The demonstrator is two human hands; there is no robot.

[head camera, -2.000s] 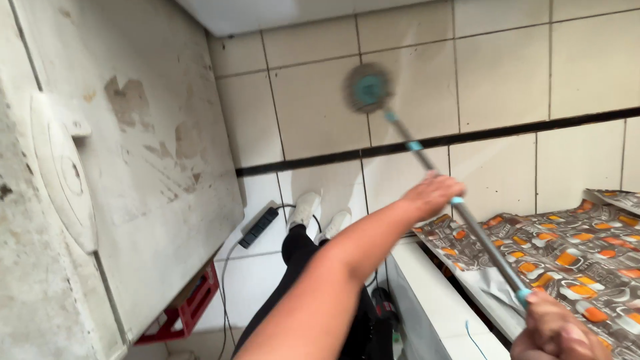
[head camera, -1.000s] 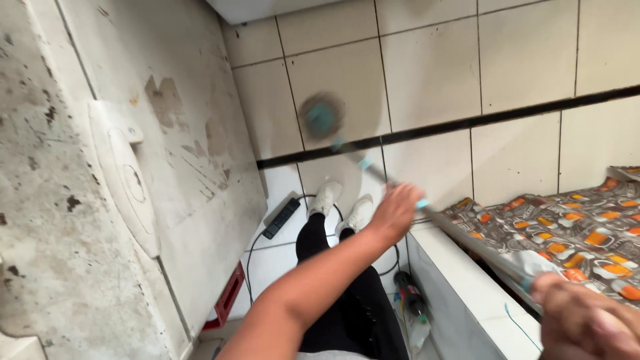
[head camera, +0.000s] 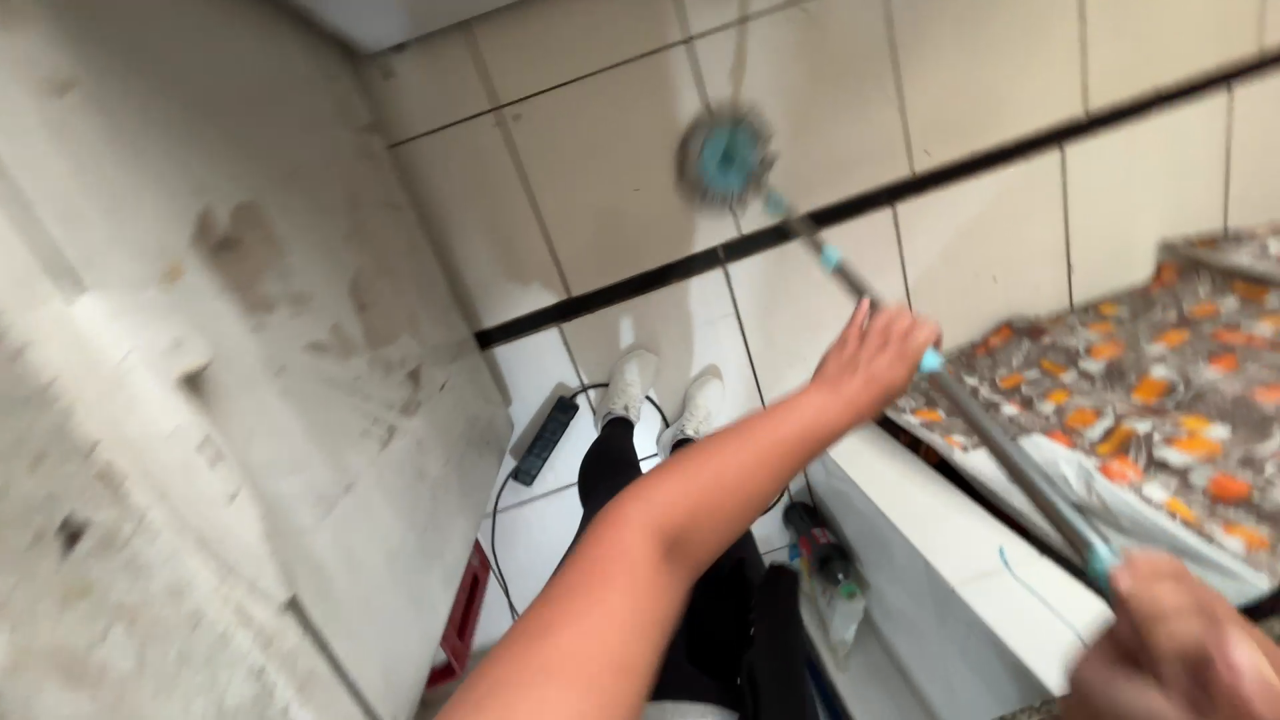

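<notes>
My left hand (head camera: 875, 355) is closed around the middle of a grey metal pole with light blue joints, part of a spin mop (head camera: 1000, 450). Near the pole's upper end, at the lower right, my right hand (head camera: 1160, 640) grips it, partly cut off by the frame edge. The round mop head (head camera: 727, 157), blue in its centre with a grey fringe, lies on beige wall or floor tiles (head camera: 620, 190); it is blurred. Which surface the tiles form I cannot tell for certain. My left forearm crosses above my black-clad legs.
A power strip (head camera: 547, 440) with a black cable lies beside my white shoes (head camera: 630, 385). Bottles (head camera: 825, 550) stand or lie by a white ledge (head camera: 940, 540). A stained pale appliance or cabinet (head camera: 330, 330) fills the left, a red crate (head camera: 465, 620) beneath it. Orange-patterned covering (head camera: 1130, 400) is at right.
The mop head moved left over the tiles between the two earlier frames, and now sits farther right and beyond the black strip. Both hands have stayed on the pole.
</notes>
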